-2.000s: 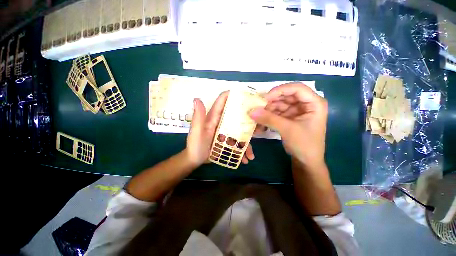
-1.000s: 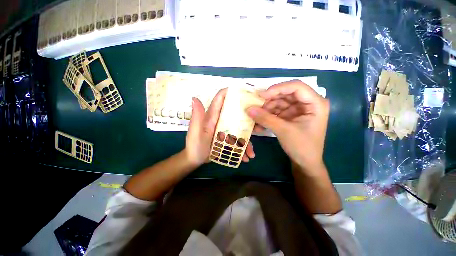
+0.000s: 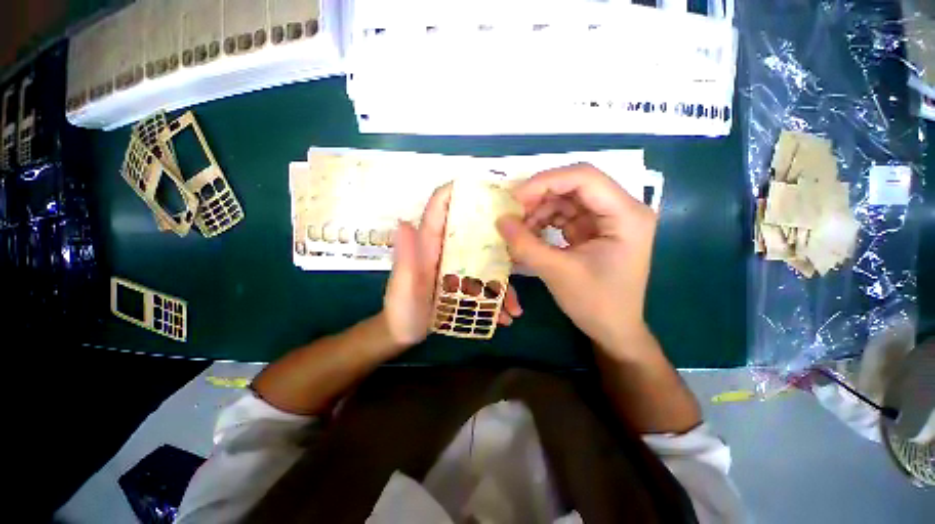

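A phone front housing (image 3: 466, 312) with a pale tan adhesive piece (image 3: 474, 230) over its upper part is held upright in front of me. Round and keypad holes show at its lower end. My left hand (image 3: 415, 271) holds it from the left, with fingertips showing at its right edge. My right hand (image 3: 595, 241) has thumb and index finger at the upper right edge of the tan piece. Whether the fingers grip the film or only press it cannot be told. The adhesive sheet (image 3: 338, 210) lies behind the hands, partly hidden by them.
Loose housings lie in a pile (image 3: 213, 194) at left, with one more (image 3: 150, 309) nearer. A fresh sheet stack (image 3: 205, 46) and used liner sheets (image 3: 543, 77) lie at the back. Backing papers (image 3: 805, 210) lie on a clear plastic bag (image 3: 795, 333) at right. A fan (image 3: 910, 440) is at lower right.
The housing is turned slightly more upright. Both hands have shifted a little left in view. The right thumb and index finger stay at the piece's upper edge.
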